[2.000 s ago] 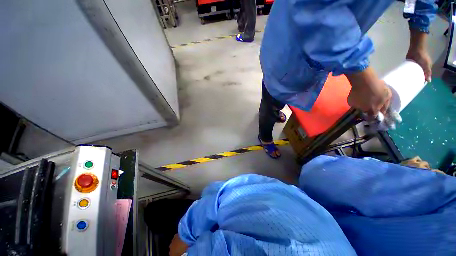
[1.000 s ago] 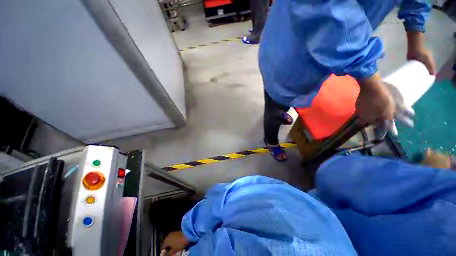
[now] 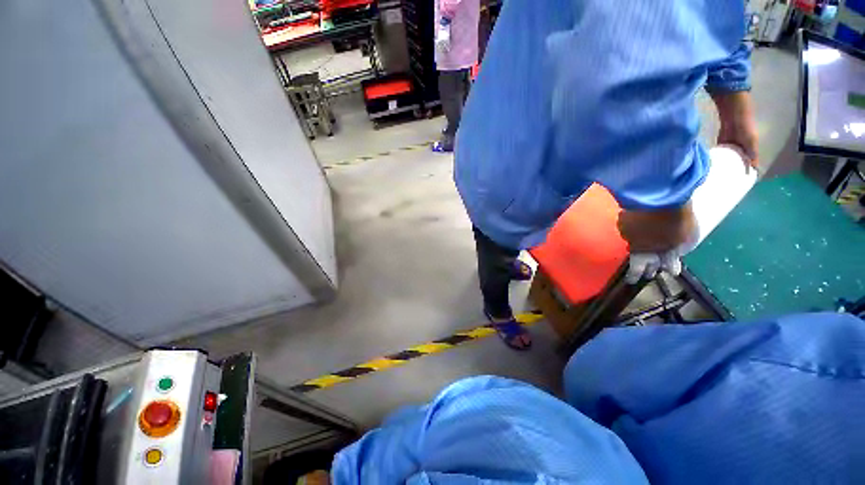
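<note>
My left hand [image 3: 315, 478] is a small sliver of skin at the bottom edge, cut off below a blue sleeve [image 3: 503, 436]; what it does cannot be told. My right hand is not in view; the second blue sleeve [image 3: 721, 398] reaches the right edge. A co-worker in a blue smock [image 3: 579, 114] stands in front, holding a large white cylinder [image 3: 723, 194] with both hands, the near one in a white glove. It is tilted beside a green-topped bench [image 3: 787, 251].
A control panel [image 3: 166, 417] with a red emergency stop is at lower left, beside a large grey cabinet [image 3: 171, 170]. Red sheets [image 3: 583, 246] lie on a carton near the co-worker. A screen [image 3: 835, 95] is at upper right. A person in pink [image 3: 457, 38] stands farther back.
The view has tilted upward, so the scene sits lower and the screen and back area show. My left hand has mostly dropped out of the bottom edge. The bare hand at the right has left view.
</note>
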